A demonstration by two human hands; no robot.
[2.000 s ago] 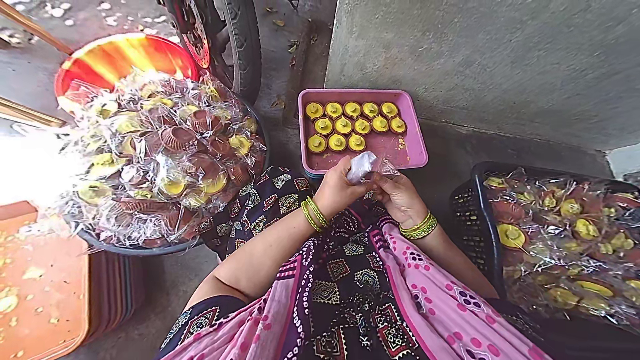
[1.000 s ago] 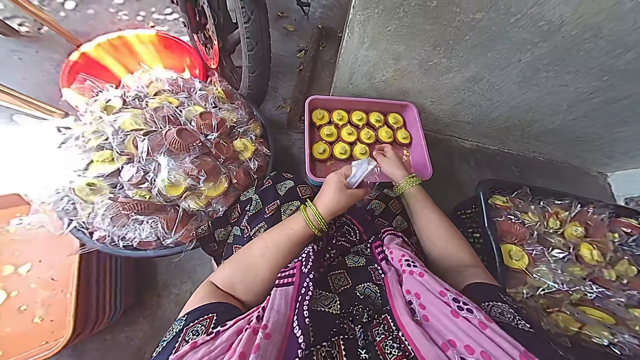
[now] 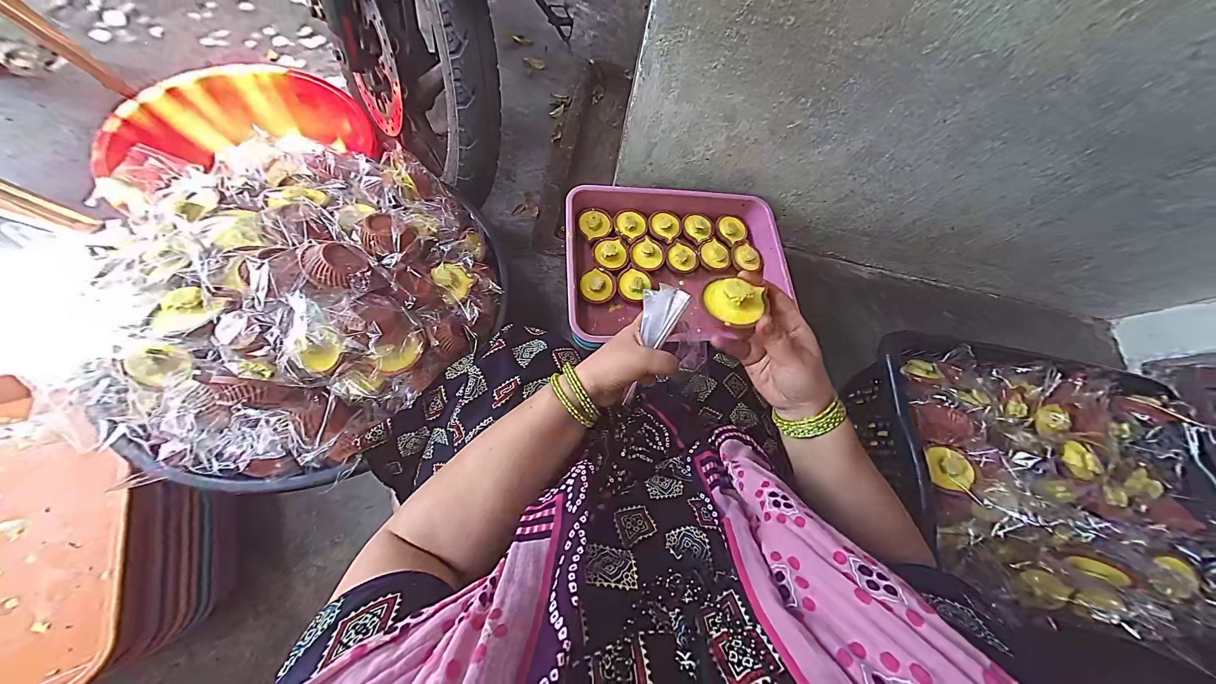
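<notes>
My right hand [image 3: 784, 347] holds a clay diya filled with yellow wax [image 3: 733, 302] by its edge, over the near right part of a pink plastic tray [image 3: 771, 237]. Several more yellow-filled diyas [image 3: 648, 254] stand in rows in that tray. Just left of the held diya, my left hand [image 3: 627, 366] grips a bunch of clear plastic bags [image 3: 663, 316], its folded ends sticking up between thumb and fingers. A gap separates the bags from the diya.
On the left a round tub [image 3: 256, 483] is heaped with bagged diyas, a red tub [image 3: 237, 104] behind it. Stacked orange trays [image 3: 66, 560] stand at lower left. A black crate [image 3: 893, 380] of bagged diyas is at right. A motorcycle wheel [image 3: 472, 95] and a concrete wall [image 3: 902, 142] lie ahead.
My right hand has taken a yellow-filled diya and holds it raised above the tray's near right part. My left hand still grips the plastic bags.
</notes>
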